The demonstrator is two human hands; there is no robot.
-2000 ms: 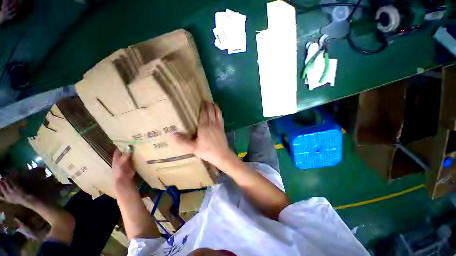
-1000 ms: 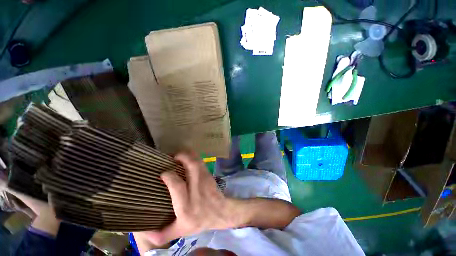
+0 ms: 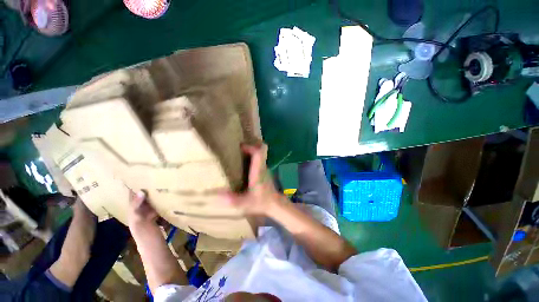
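A thick stack of brown flat-folded carton blanks is held tilted over the bench's near edge, slightly blurred. My left hand grips its near left side, thumb on top. My right hand is on its right end, fingers around the edge. More carton blanks lie on the bench behind and under the stack. Another printed carton bundle is at the left. A thin green string sticks out beside my right hand.
White slips, a long white strip, green-handled cutters, a fan blade and a motor unit lie on the green bench. A blue stool and open cartons are below. Another person's arm is at left.
The stack, edge-on at the left a second ago, now shows its broad face over the bench blanks. My left hand has come into view on it. Pink round fan parts now show at the top left.
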